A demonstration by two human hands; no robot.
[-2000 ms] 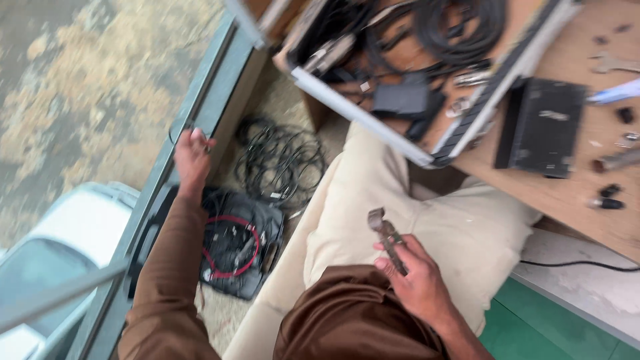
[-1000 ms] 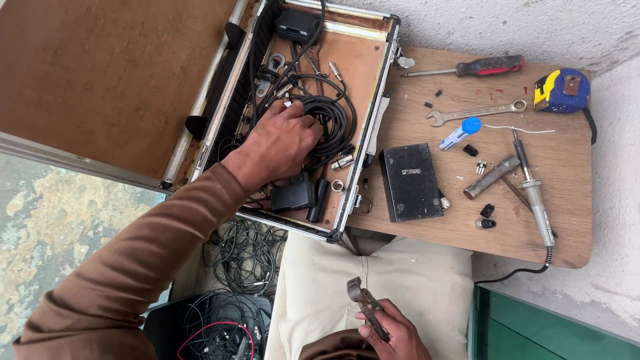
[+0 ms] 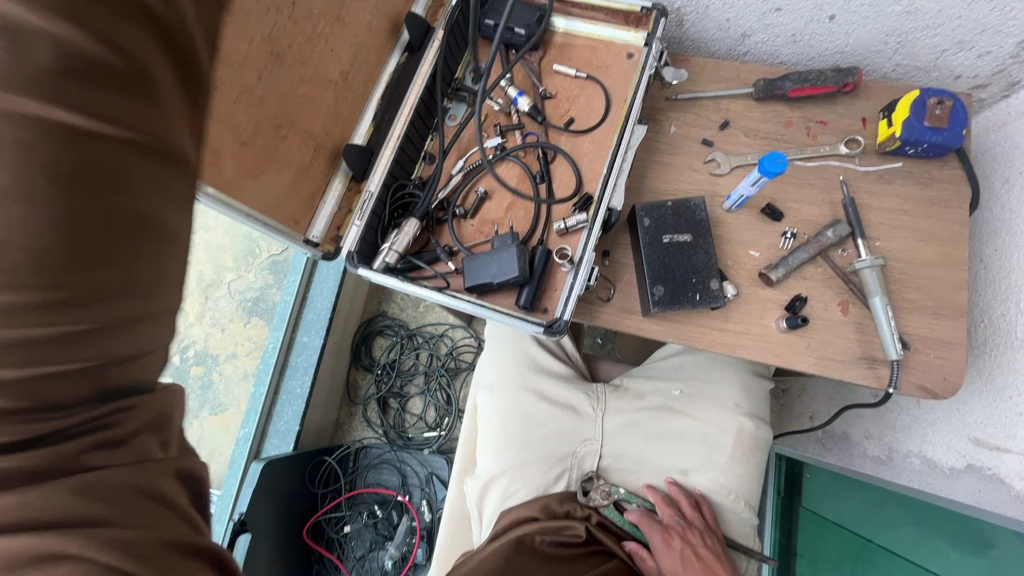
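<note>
My right hand [image 3: 678, 528] rests on a pair of worn pliers [image 3: 612, 502] lying on my lap, fingers spread over the handles; whether it grips them cannot be told. My left hand is out of frame; only the brown sleeve [image 3: 96, 320] of that arm shows at the left. Ahead, an open aluminium-edged case [image 3: 460, 294] holds black cables [image 3: 480, 160], a black power adapter [image 3: 496, 266], metal connectors and a metal ring [image 3: 563, 256]. Right of the case, a black metal box [image 3: 678, 254] lies on the wooden table.
The wooden table [image 3: 904, 336] bears a screwdriver [image 3: 808, 83], a combination wrench [image 3: 816, 152], a tape measure [image 3: 922, 122], a blue-capped tube [image 3: 752, 182], a metal pipe piece [image 3: 804, 252] and a soldering iron [image 3: 876, 292]. Coiled cables [image 3: 412, 384] lie low at the left, beside a black case [image 3: 276, 512].
My left hand has left the open case and gone out of view. The large black cable coil no longer shows in the case. My right hand, earlier holding the pliers up, is now lower on my lap.
</note>
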